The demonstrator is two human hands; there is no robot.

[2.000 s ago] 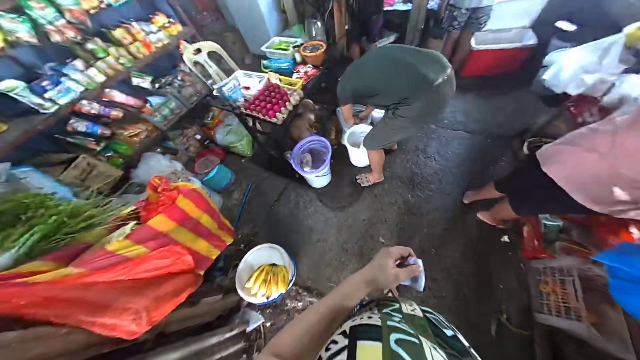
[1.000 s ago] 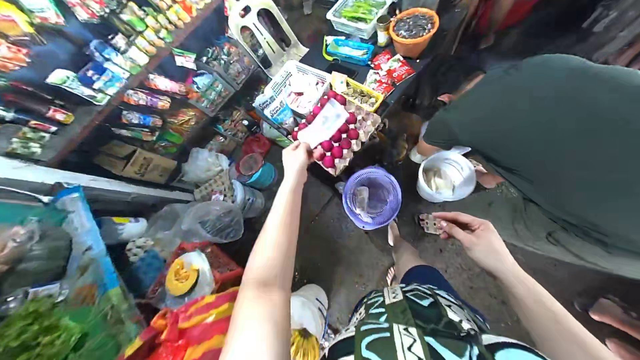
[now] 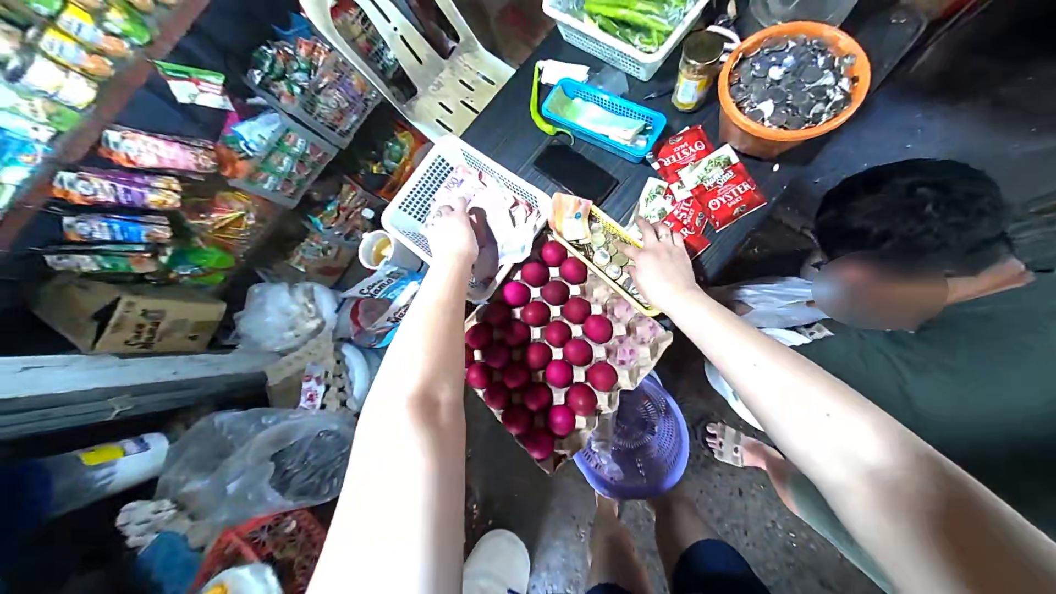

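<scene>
Over a white plastic basket (image 3: 410, 198) my left hand (image 3: 452, 231) reaches down to the banknotes (image 3: 495, 206) inside; whether its fingers grip a note cannot be told. My right hand (image 3: 657, 262) lies at the edge of a narrow yellow basket (image 3: 615, 285) of coins, fingers spread and touching its contents. An orange banknote (image 3: 571, 217) rests at that basket's upper end. Between my forearms, a carton egg tray (image 3: 656, 342) bears many magenta eggs (image 3: 557, 334). Red oyster sauce packets (image 3: 730, 198) lie just beyond my right hand.
A dark table (image 3: 511, 115) carries a smartphone (image 3: 576, 172), a blue basket (image 3: 606, 120), a glass jar (image 3: 698, 70) and an orange pot of coins (image 3: 792, 82). A person (image 3: 916, 346) bends at the right. A purple basket (image 3: 639, 437) stands below the eggs.
The view has moved much closer to the table. My left hand, with a pale, flat item over the eggs a second ago, is now in the white basket. My right hand has moved forward to the coins.
</scene>
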